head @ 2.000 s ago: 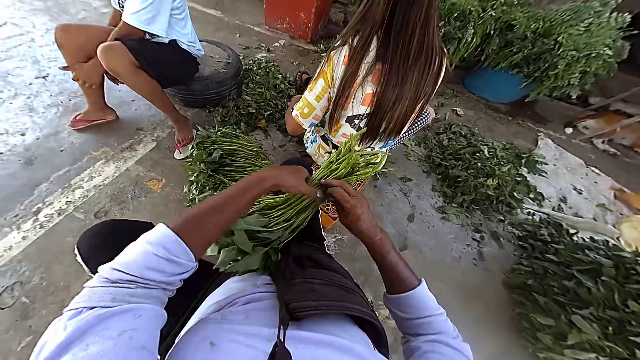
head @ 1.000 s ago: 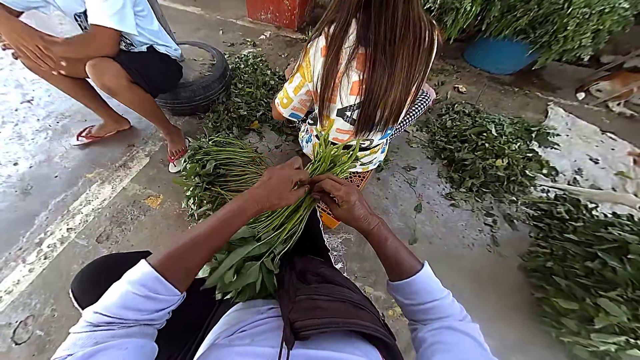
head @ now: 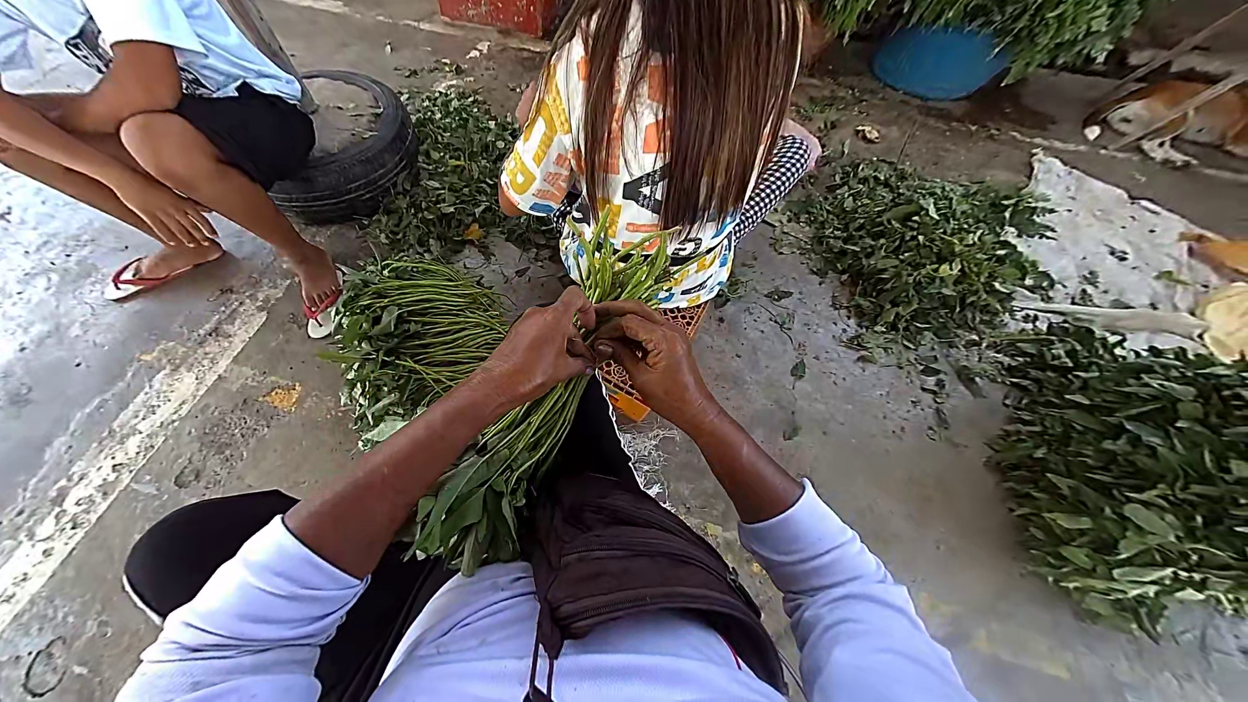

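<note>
A bunch of long-stemmed leafy greens [head: 522, 439] lies across my lap, its leaves toward me and its cut stem ends pointing away. Around its stems, near the cut ends, my left hand [head: 546, 341] is closed. My right hand [head: 653, 356] touches the right side of the same stems, thumb and fingers pinched close together; whether a thin tie is between them cannot be told. Just beyond my left forearm, a larger pile of similar greens [head: 419, 327] rests on the concrete floor.
A person in a patterned shirt [head: 634, 146] sits on an orange plastic crate [head: 629, 390] directly ahead. Another person [head: 195, 117] sits on a tyre [head: 356, 166] at left. Leafy heaps [head: 916, 244] [head: 1131, 478] lie at right; a blue basin [head: 936, 63] and a dog [head: 1185, 112] are farther back.
Both hands stay at the stems of the bunch, with small shifts of the fingers. The seated person at left has lowered a hand beside the knee.
</note>
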